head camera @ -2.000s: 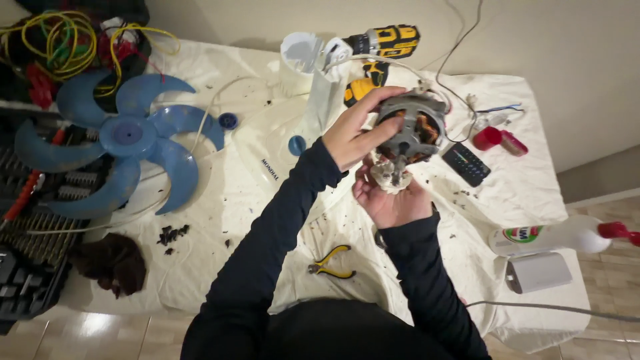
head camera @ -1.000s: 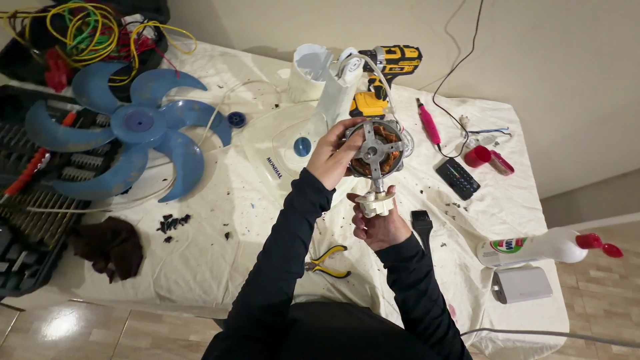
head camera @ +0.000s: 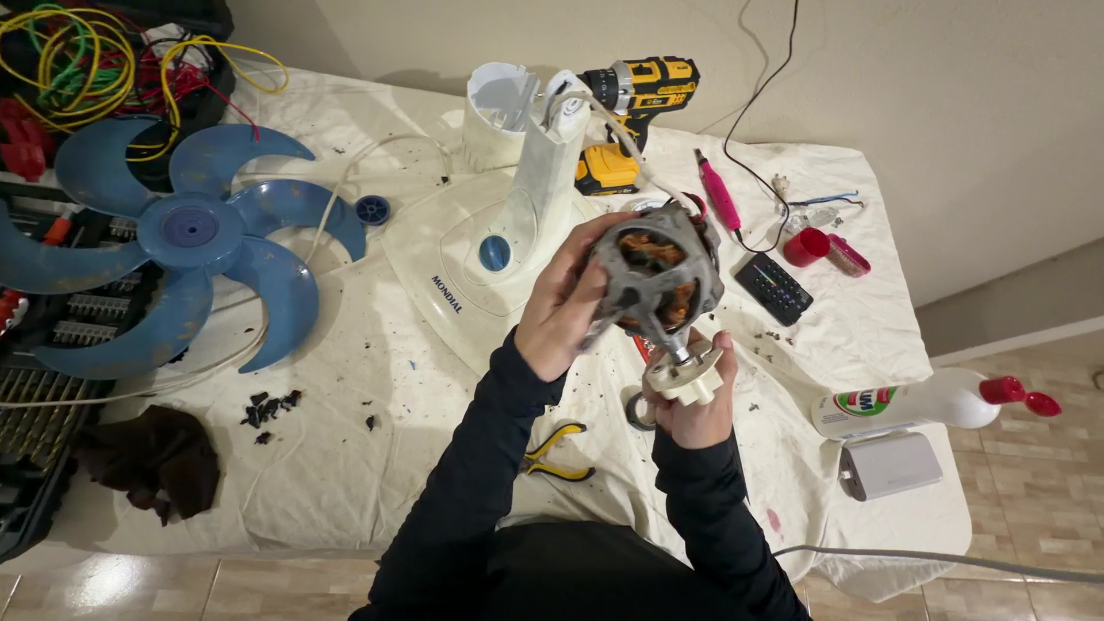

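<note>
My left hand grips the side of a grey metal fan motor with copper windings showing through its frame. My right hand holds a cream plastic gear-like part at the end of the motor's shaft, below the motor. A pale cable runs from the motor up to the white fan stand. The stand's base has a blue knob and stands behind my left hand. Part of a dark ring lies beside my right hand.
Blue fan blades overlap a tool case at left. A yellow-black drill lies behind the stand. Yellow-handled pliers are near the front. At right lie a black remote, a white bottle and a grey box.
The motor has been turned between my hands, so its side now shows rather than its end face. Both hands still hold the motor and the cream part.
</note>
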